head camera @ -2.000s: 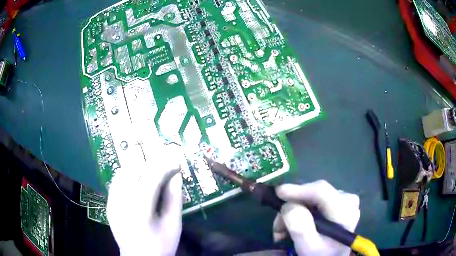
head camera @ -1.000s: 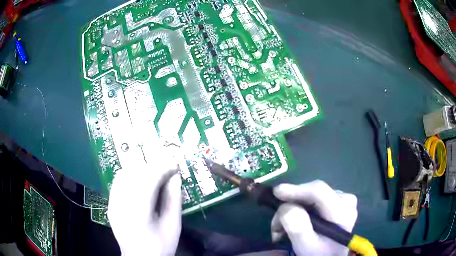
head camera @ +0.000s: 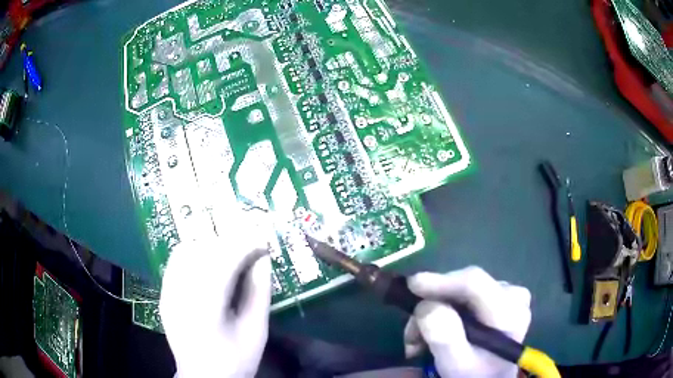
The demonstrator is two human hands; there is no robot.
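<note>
The large green printed circuit board lies solder side up on the dark green mat. My right hand, in a white glove, holds the soldering iron like a pen, its tip at the board's lower middle. My left hand, also in a white glove, is over the board's lower left edge with thumb and fingers pinched together. The thin solder wire runs from the spool at the left edge towards my left hand; glare hides its end near the fingertips.
At right are the black brush, a yellow-handled tool, the iron stand with its sponge tray, yellow tape and a whitish container. Blue-handled cutters lie upper left. More boards stand lower left.
Almost nothing has changed. The iron's tip and both hands have shifted only very slightly, and the iron stays at the same area of the board.
</note>
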